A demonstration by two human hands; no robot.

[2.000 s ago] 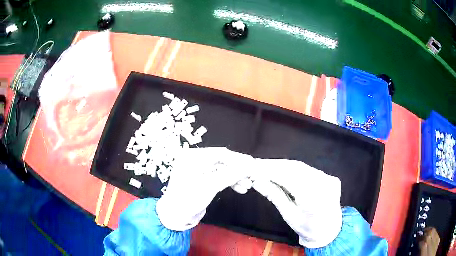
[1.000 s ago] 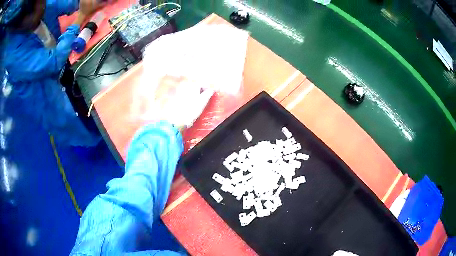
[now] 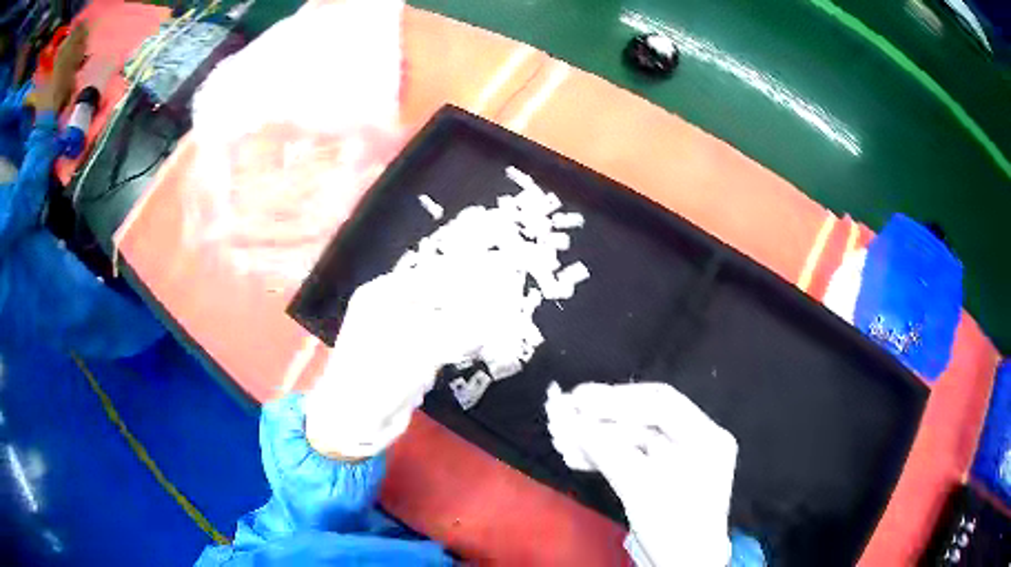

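Note:
A loose pile of white plastic housings (image 3: 554, 216) lies in the left half of the large black tray (image 3: 621, 321). My left hand (image 3: 405, 343), in a white glove, is over the near left side of the pile; glove and parts blend, so its fingertips and any part in them cannot be made out. My right hand (image 3: 637, 437), also in a white glove, is over the tray right of the pile. Its fingers are curled together with the tips pointing left; whether they hold a small part cannot be seen.
A clear plastic bag (image 3: 272, 166) lies left of the tray. A blue parts bin (image 3: 915, 294) with tiny metallic bits stands at the right, another blue bin (image 3: 998, 432) at the edge. A black round dish (image 3: 652, 53) is on the green surface. A person's blue sleeve (image 3: 33, 166) shows at left.
My left hand has moved from the plastic bag to the pile of housings. My right hand has come into fuller view over the tray. The view has swung back to the right.

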